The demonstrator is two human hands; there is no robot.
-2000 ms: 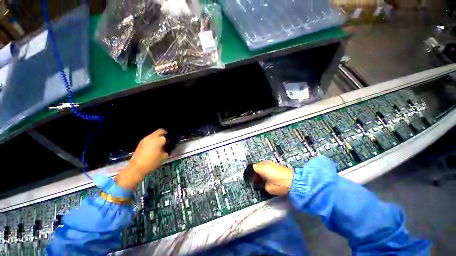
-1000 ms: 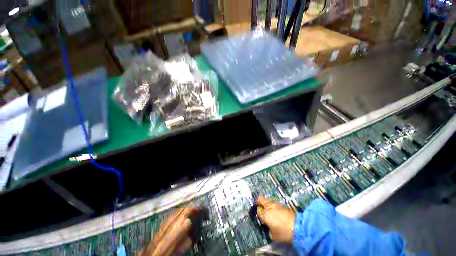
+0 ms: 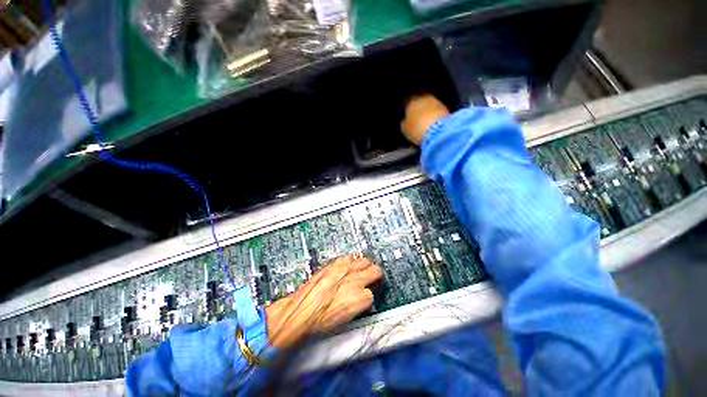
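Observation:
A long row of green circuit boards [image 3: 457, 252] lies on the line in front of me. My left hand [image 3: 329, 298] is low over the boards near the middle, back of the hand up, fingers curled; what is under its fingertips is hidden. My right hand [image 3: 422, 118] reaches over the far rail into the dark shelf space, above the right end of a black tray [image 3: 385, 157]. Its fingertips are lost in the dark, so I cannot tell if it holds anything.
Pale conveyor rails [image 3: 298, 203] run along both sides of the boards. The green bench [image 3: 167, 101] bears bagged metal parts [image 3: 256, 39] and a grey-blue sleeve [image 3: 77, 85]. A blue coiled cord [image 3: 167, 167] hangs down to my left wrist. A labelled bag [image 3: 508, 93] lies on the shelf.
My right hand has moved from the boards up into the shelf space. My left hand remains over the boards. The camera view has tilted down, and the bench now shows higher in the picture.

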